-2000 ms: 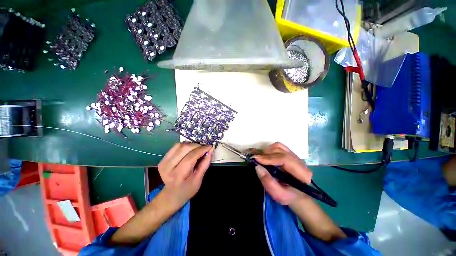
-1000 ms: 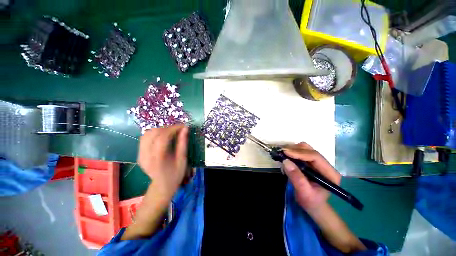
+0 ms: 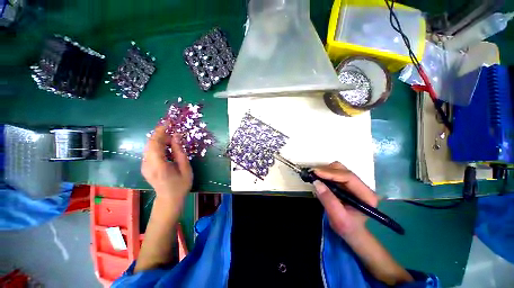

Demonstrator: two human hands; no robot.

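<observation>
A dark square component panel (image 3: pixel 256 145), dotted with silver parts, lies tilted on the cream board (image 3: pixel 327 140). My right hand (image 3: pixel 345 197) holds the black soldering iron (image 3: pixel 360 205); its thin metal tip is at the panel's right edge. My left hand (image 3: pixel 166 163) is at the near left side of the loose pile of small white discs and dark red bits (image 3: pixel 194 126). Its fingertips reach into the pile, and whether they pinch a part cannot be seen. Solder wire (image 3: pixel 121 153) runs from the reel (image 3: pixel 70 144) at the left and passes behind my left hand.
A translucent fume hood (image 3: pixel 287 56) stands behind the board, beside a round pot (image 3: pixel 380 90) and a yellow tray (image 3: pixel 332 34). More dark panels (image 3: pixel 209 59) lie at the back left. A blue box (image 3: pixel 484 118) is at the right, red bins (image 3: pixel 115 219) below left. Blue sleeves show at both sides.
My left hand has left the panel's near edge and moved left to the loose pile. The iron tip has moved up along the panel's right side. The whole view has shifted.
</observation>
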